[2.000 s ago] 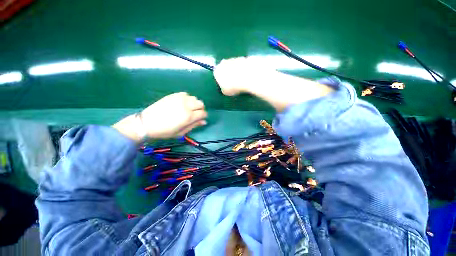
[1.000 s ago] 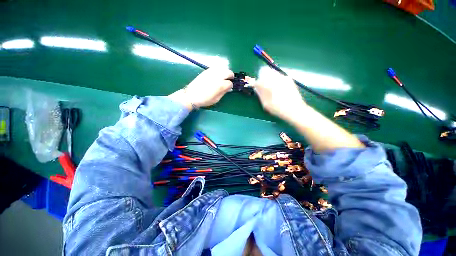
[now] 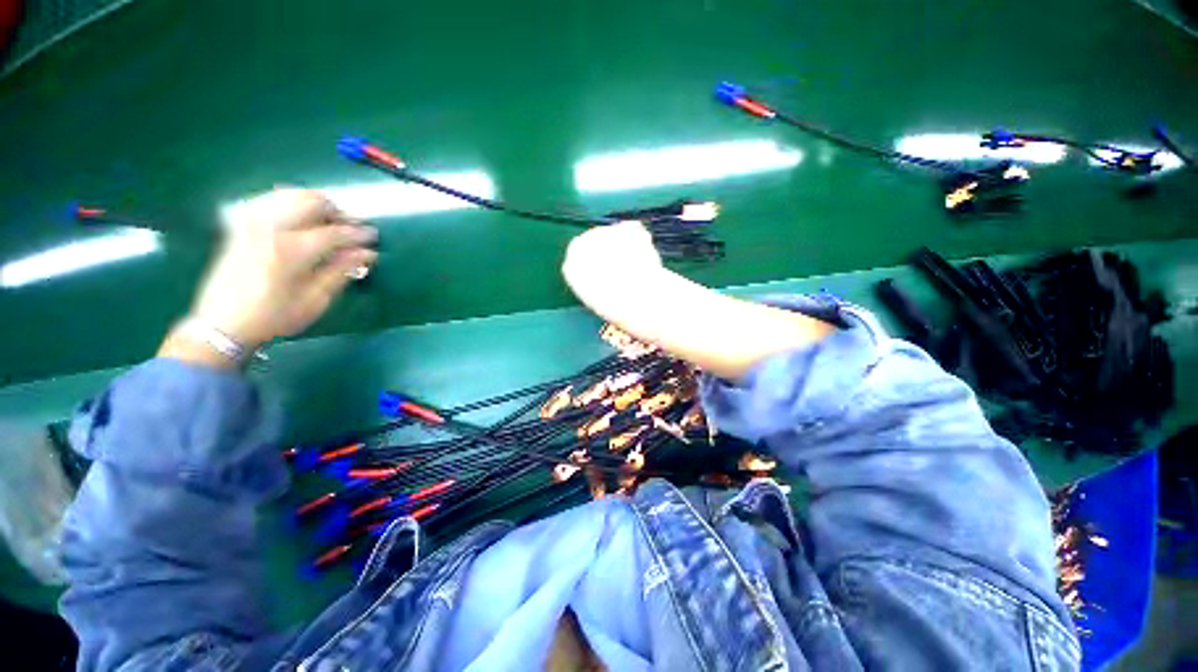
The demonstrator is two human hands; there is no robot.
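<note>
My left hand [image 3: 283, 263] is blurred over the belt at left, fingers bent, where the black cable of the leftmost blue-plug lead [image 3: 88, 213] runs up to it. Whether it holds anything is unclear. My right hand [image 3: 615, 269] is at the near side of another cable lead [image 3: 453, 197], beside its dark cluster and coppery end. Its fingertips are hidden, so I cannot tell if it grips the lead. A bundle of leads [image 3: 499, 440] lies close to my body, blue plugs and red sleeves at left, coppery terminals at right.
More leads [image 3: 841, 138] lie spaced along the dark green belt [image 3: 434, 66] to the right. Black plastic pieces [image 3: 1038, 335] are heaped on the bench edge at right. A blue bin [image 3: 1127, 551] with coppery ends is at lower right. A pale clear bag [image 3: 33, 492] is at left.
My hands were close together at a lead's dark end and are now apart, left hand farther left. The belt leads appear farther left in the view, which has also shifted.
</note>
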